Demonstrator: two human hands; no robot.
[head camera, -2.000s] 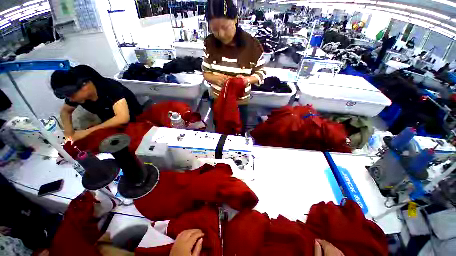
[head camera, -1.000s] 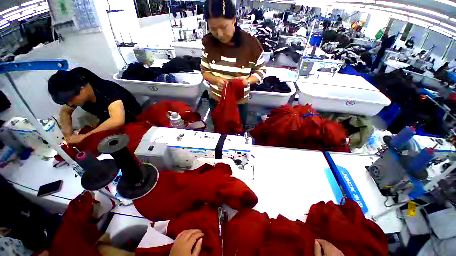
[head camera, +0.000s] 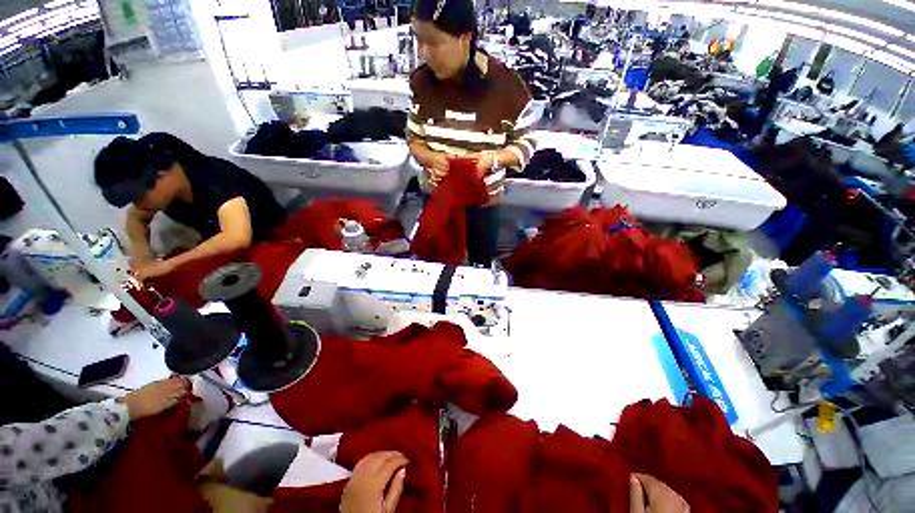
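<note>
Dark red knit fabric (head camera: 542, 466) lies heaped across the front of the white table, with a white piece (head camera: 313, 465) at its left. My left hand (head camera: 373, 483) lies on the fabric at the bottom edge, fingers bent and close together. My right hand (head camera: 656, 495) is at the bottom edge further right, on the same fabric, mostly cut off. Whether either hand grips the cloth cannot be told. A thin dark and silver strip (head camera: 442, 441) stands out between the folds. The white sewing machine (head camera: 396, 288) with a black band is behind the heap.
Thread cone holders (head camera: 263, 346) stand at left, a phone (head camera: 103, 371) beside them. Another person's hand (head camera: 157, 398) touches red fabric at lower left. One person sits at left, another stands behind the machine. A blue bar (head camera: 678, 346) and grey overlock machine (head camera: 793, 326) are at right.
A hand with a dotted sleeve has come in at lower left onto the red fabric. The standing person has turned their head and shifted the red garment. My hands have barely moved.
</note>
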